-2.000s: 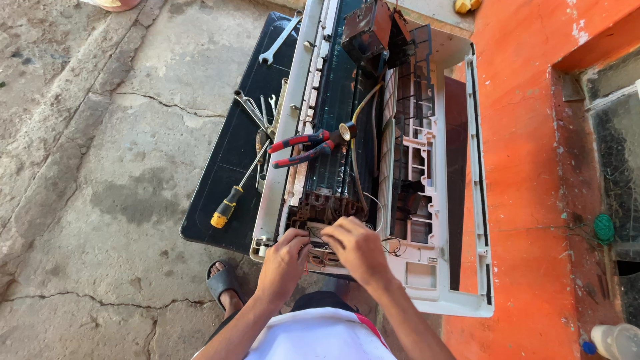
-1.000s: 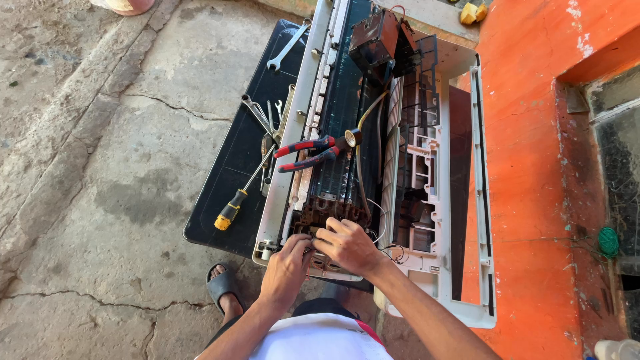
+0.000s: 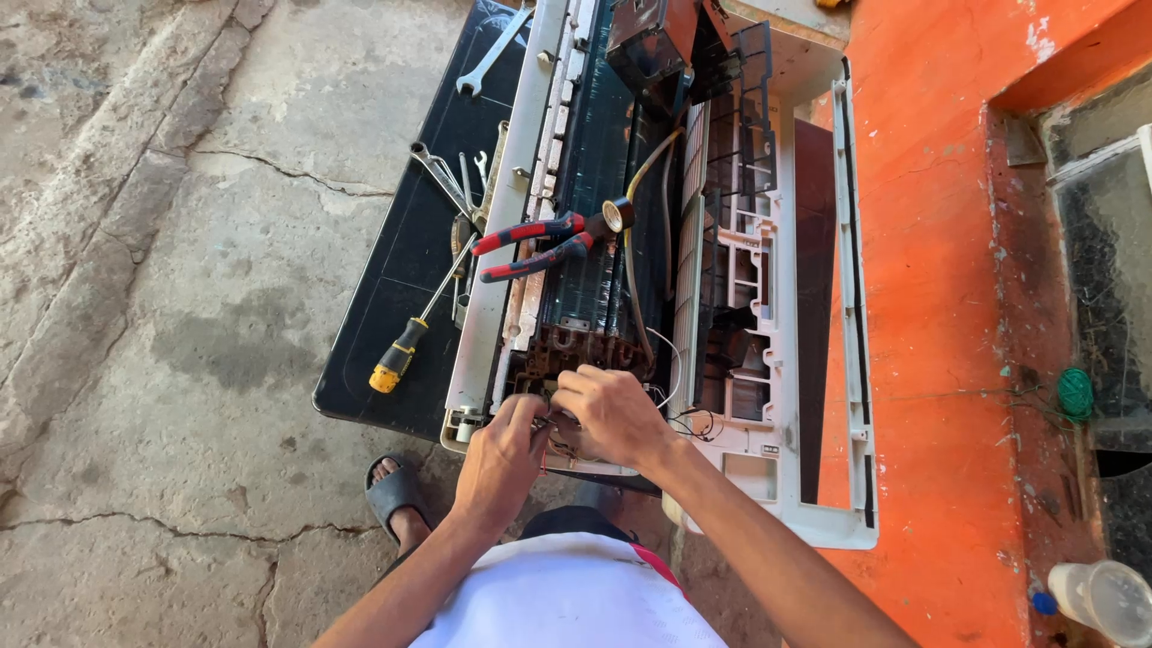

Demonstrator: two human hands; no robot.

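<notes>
The opened indoor unit of a split air conditioner lies lengthwise before me, its finned coil exposed. At its near end, my left hand and my right hand meet over thin wires, fingers bent close together. The fingertips seem to pinch wires, though the hands largely hide them. A thin white wire loops just right of my right hand. Red-and-black pliers rest across the unit beyond my hands, touching a roll of tape. A dark box-shaped part sits at the far end.
The black tabletop under the unit holds a yellow-and-black screwdriver, an open-end wrench and several other tools. A white plastic casing frame lies at the right, near the orange wall. Cracked concrete floor spreads left.
Both hands stay at the unit's near end, with small shifts of the fingers. The pliers and tape remain across the unit.
</notes>
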